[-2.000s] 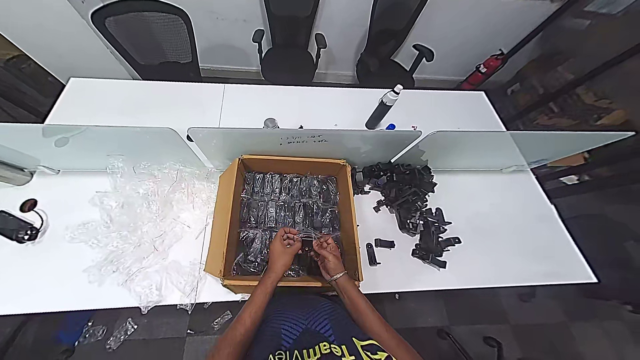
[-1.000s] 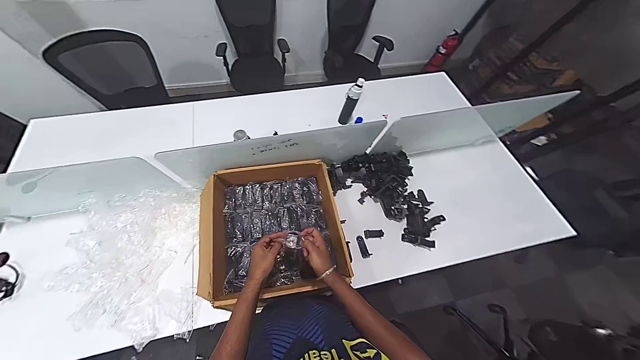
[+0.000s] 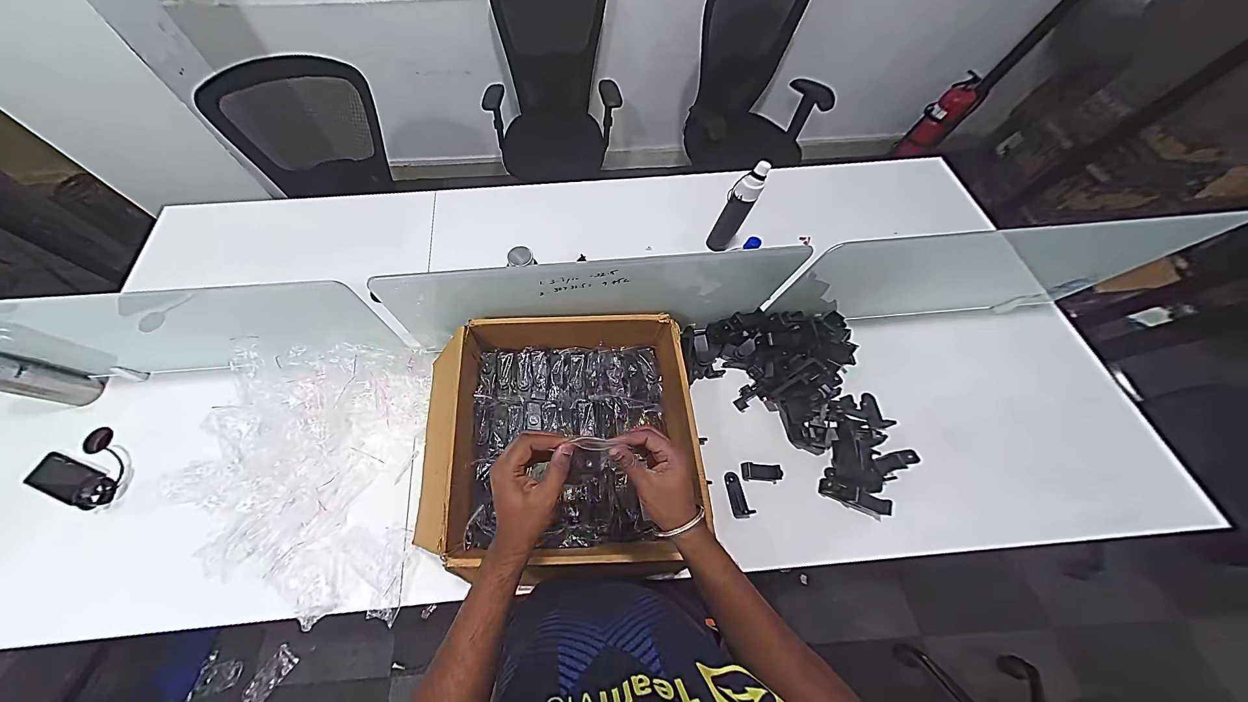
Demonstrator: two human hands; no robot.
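Observation:
My left hand (image 3: pixel 529 480) and my right hand (image 3: pixel 657 478) pinch the two ends of a clear plastic bag (image 3: pixel 592 444) between fingers and thumbs. Both hands are over an open cardboard box (image 3: pixel 447 439). Rows of black parts in clear plastic wrapping (image 3: pixel 565 373) fill the box; the hands hide some of them. Right of the box lies a heap of loose black plastic parts (image 3: pixel 795 366), with two single black parts (image 3: pixel 738 495) nearer the box. A large pile of crumpled clear plastic bags (image 3: pixel 302 478) spreads over the white table to the left.
Glass partitions (image 3: pixel 585 288) stand behind the box, the middle one bearing handwriting. Beyond them are a dark bottle with a white cap (image 3: pixel 736 207) and a small metal-coloured lid or cup (image 3: pixel 521 256). A black device with a cable (image 3: pixel 73 480) lies far left. Scraps of plastic (image 3: pixel 270 673) are on the floor.
Both hands stay over the box, and the clear plastic between them now looks drawn out into a narrow strip. The view has shifted.

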